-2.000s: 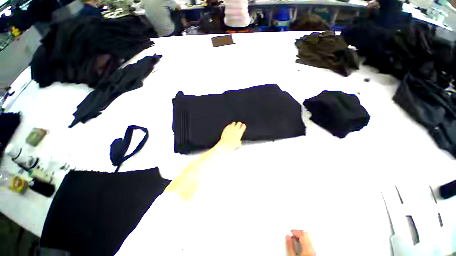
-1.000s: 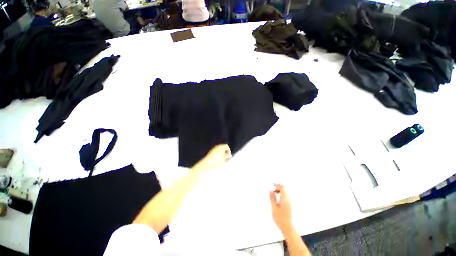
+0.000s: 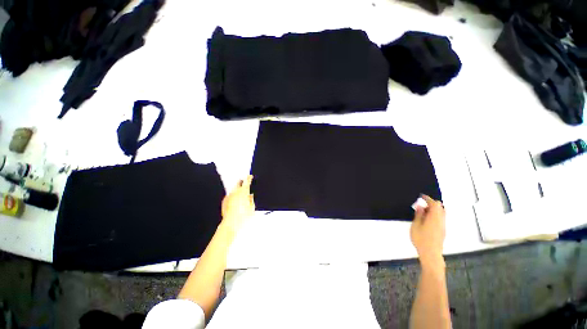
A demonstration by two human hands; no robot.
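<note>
A single black cut panel [image 3: 341, 170] lies flat in front of me, its curved notch at the upper right. My left hand [image 3: 238, 200] touches its left edge; whether the fingers grip the cloth is unclear. My right hand [image 3: 430, 222] is at its lower right corner and pinches a small whitish chalk [image 3: 419, 204]. The folded stack of black panels [image 3: 299, 74] lies just behind the panel. The finished pile [image 3: 138, 215] lies at the left, with faint pale marks on top. The white template [image 3: 489, 212] with cut-out slots lies at the right.
A dark cloth strip [image 3: 152, 132] lies behind the left pile. A compact black bundle [image 3: 425, 61] is right of the stack. A black cylinder [image 3: 563, 153] lies far right. A dark bottle [image 3: 40, 198] and a yellow-labelled bottle [image 3: 10, 205] are far left. Dark garments [image 3: 544, 67] lie at the back.
A panel has come off the stack and now lies flat nearer me. My right hand has moved right to its corner; my left hand has moved to its left edge. The view has tilted down.
</note>
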